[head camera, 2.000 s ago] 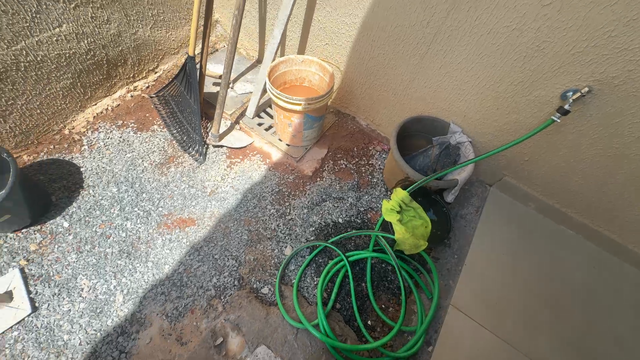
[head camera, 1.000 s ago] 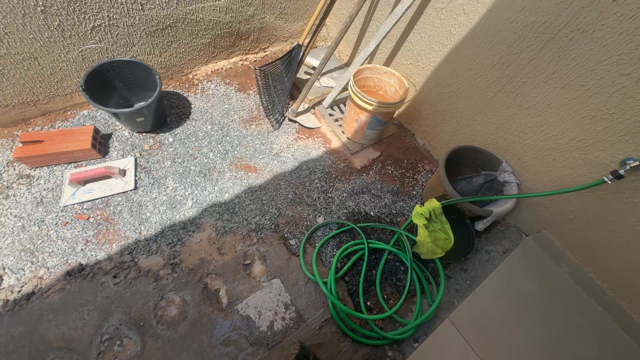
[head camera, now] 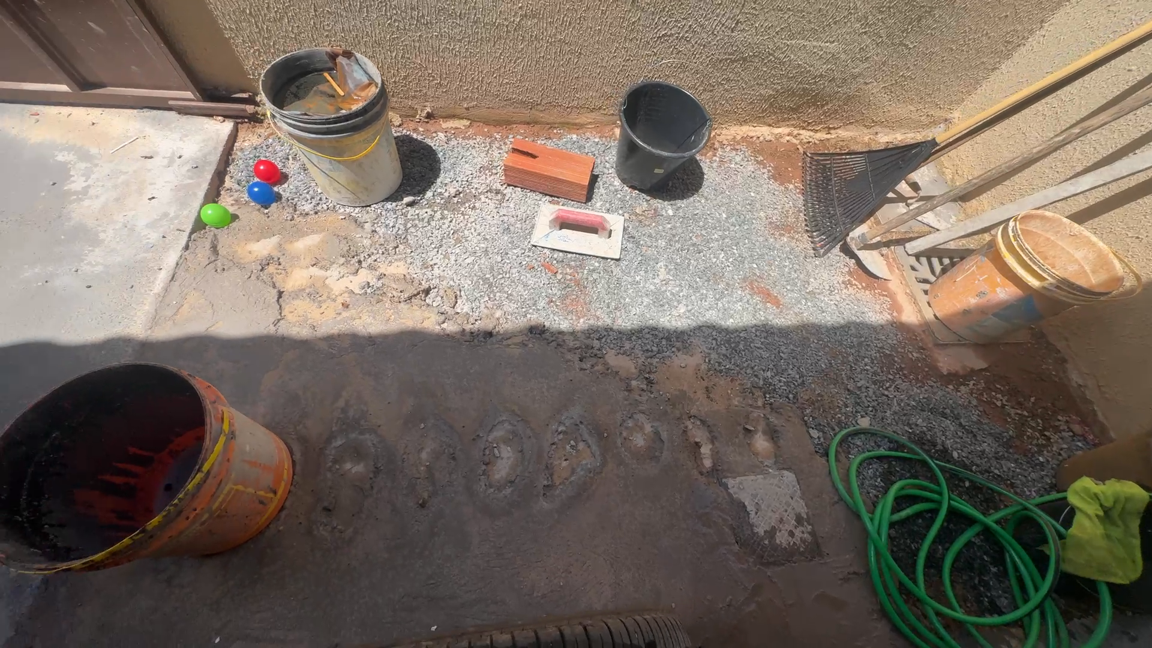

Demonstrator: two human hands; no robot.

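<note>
Neither my left hand nor my right hand is in view. On the gravel a plastering float [head camera: 578,231] with a pink handle lies in front of a reddish-brown brick [head camera: 549,169]. To their right stands a black bucket [head camera: 663,135]. A pale bucket [head camera: 336,135] with a yellow handle holds murky contents. Lower left is a large orange-stained bucket [head camera: 243,477], dark inside. A coiled green hose [head camera: 940,540] lies at the lower right beside a yellow-green cloth [head camera: 1105,531].
Red [head camera: 266,172], blue [head camera: 261,193] and green balls [head camera: 216,215] lie near a concrete slab edge. A black rake [head camera: 859,189], poles and an orange-stained bucket [head camera: 985,283] stand by the right wall. A tire [head camera: 576,632] shows at the bottom edge; the dark ground has several rough round patches.
The view has swung left, bringing the pale bucket, balls, large stained bucket and tire into sight. The hose's wall tap has left the view.
</note>
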